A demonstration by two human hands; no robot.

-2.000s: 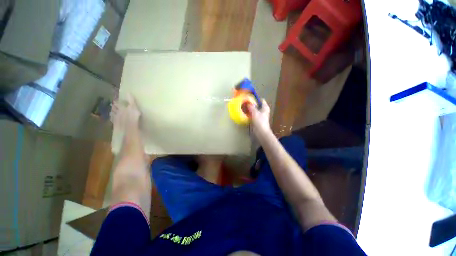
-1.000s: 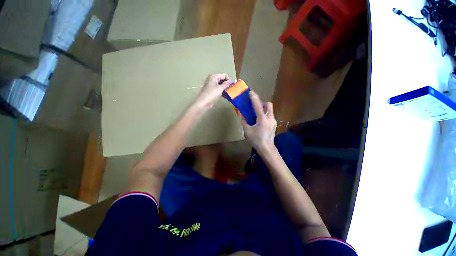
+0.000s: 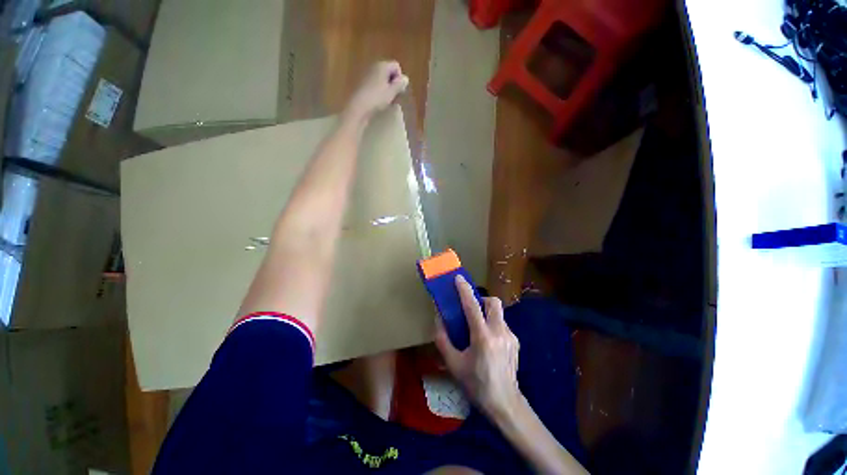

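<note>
The large tan carton point(image 3: 214, 223) lies in front of my legs, turned a little, its flat face up. My right hand point(image 3: 485, 351) grips the blue tape dispenser with its orange front end point(image 3: 449, 301) near the carton's right edge. A shiny clear strip of packing tape point(image 3: 417, 206) runs from the dispenser up along that edge to my left hand point(image 3: 379, 88). My left hand is closed at the carton's far right corner, pinching the tape's end. Another shiny strip crosses the carton's middle, partly behind my left forearm.
Another tan carton point(image 3: 215, 65) lies beyond this one. Strapped cartons with white packs point(image 3: 79, 74) stand at the left. A red stool point(image 3: 566, 60) is at the upper right. The white table point(image 3: 752, 306) at the right holds black cables point(image 3: 822, 42) and a blue-edged box point(image 3: 799, 237).
My left hand has moved away to the carton's far corner, and my right hand has drawn the dispenser back toward me. A length of tape now spans between them. The carton appears larger and more turned.
</note>
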